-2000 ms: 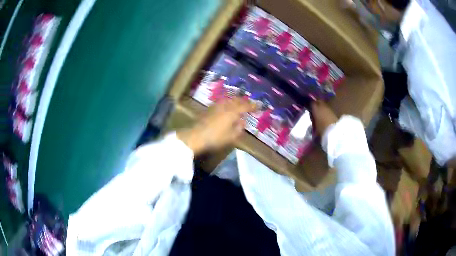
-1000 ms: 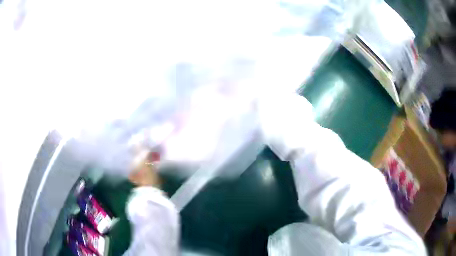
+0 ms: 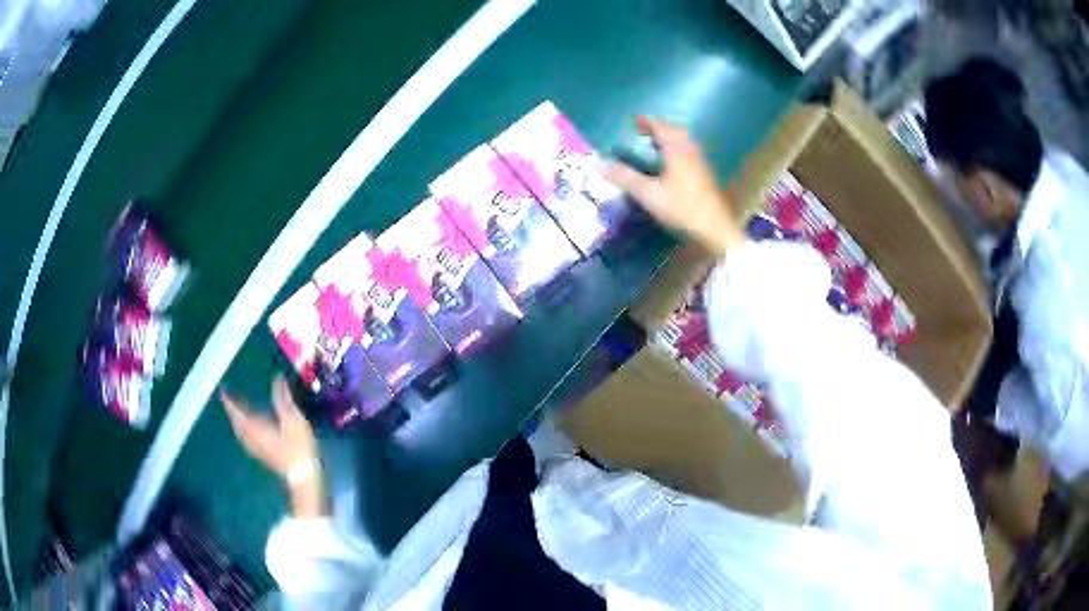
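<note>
A slanting row of several pink, purple and white retail boxes (image 3: 448, 269) lies side by side on the green worktop (image 3: 478, 430). My left hand (image 3: 277, 439) is at the lower left end of the row, fingers spread, with nothing in it. My right hand (image 3: 675, 185) is at the upper right end of the row, fingers apart and empty. Neither hand clearly touches the boxes. The open shipping carton (image 3: 878, 227) stands at the right and holds rows of retail boxes, partly hidden by my right sleeve.
A white guide rail (image 3: 346, 167) curves between worktop and conveyor belt (image 3: 227, 131). Loose retail boxes (image 3: 127, 358) lie on the belt at the left, and more (image 3: 167, 579) lie at the lower left. A person in a white smock (image 3: 1051, 263) is beyond the carton.
My view has swung from the carton to a white blur and now to the worktop. My hands, in the carton two seconds ago, are now at both ends of a box row.
</note>
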